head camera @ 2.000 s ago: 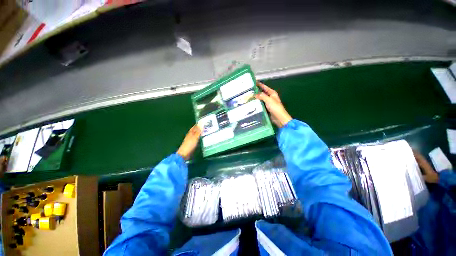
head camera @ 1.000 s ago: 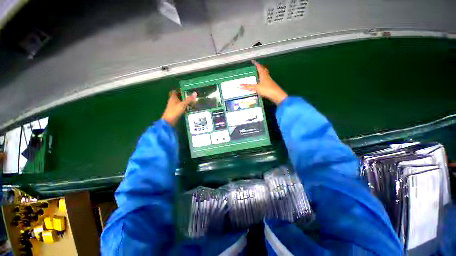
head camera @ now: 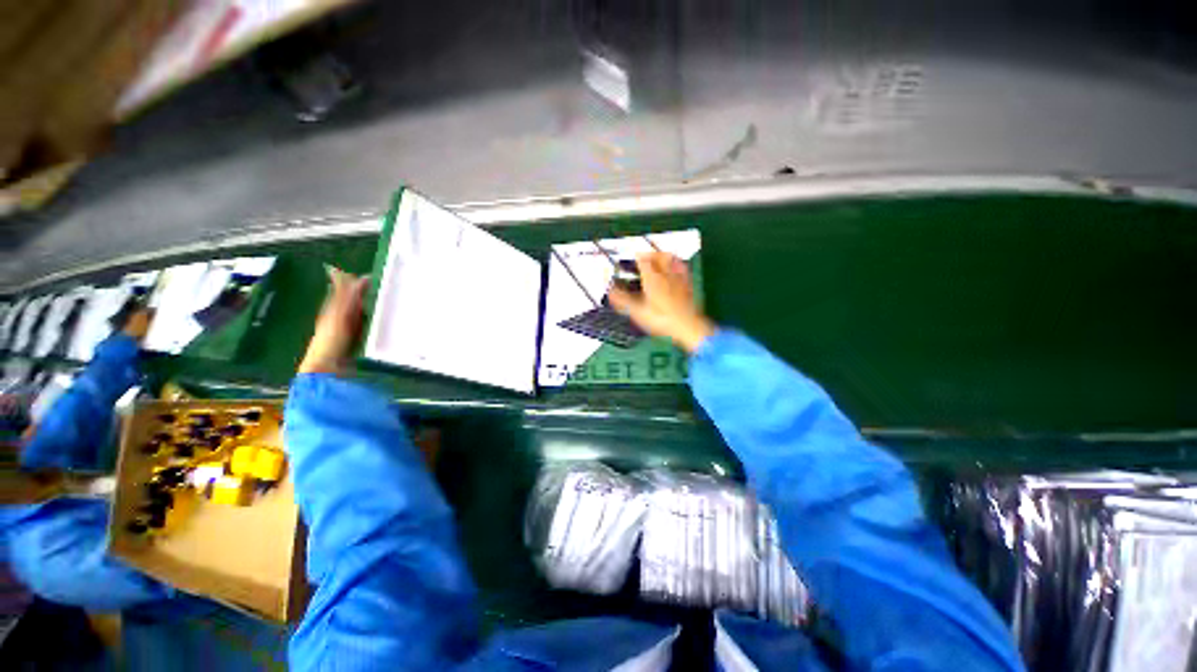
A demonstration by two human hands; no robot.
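The open box base (head camera: 454, 295), white inside with a green edge, is tilted on the green belt. My left hand (head camera: 337, 319) holds it by its left edge. The box lid (head camera: 582, 315), with a tablet-and-keyboard picture and "TABLET" lettering, lies face up right beside it. My right hand (head camera: 660, 299) rests on the lid with its fingers spread over the picture. Rows of small clear bags with whitish contents (head camera: 709, 541) lie directly before me.
A brown carton (head camera: 217, 551) of black and yellow pieces stands at left. Bagged tablets (head camera: 1155, 578) lean at lower right. More boxes (head camera: 197, 305) lie on the belt (head camera: 919, 315) at left, near another person's hand and blue sleeve. A grey panel is behind.
The box showed its green printed back between both hands. Now it shows as two parts, white inside at left and printed lid at right. My view has swung left.
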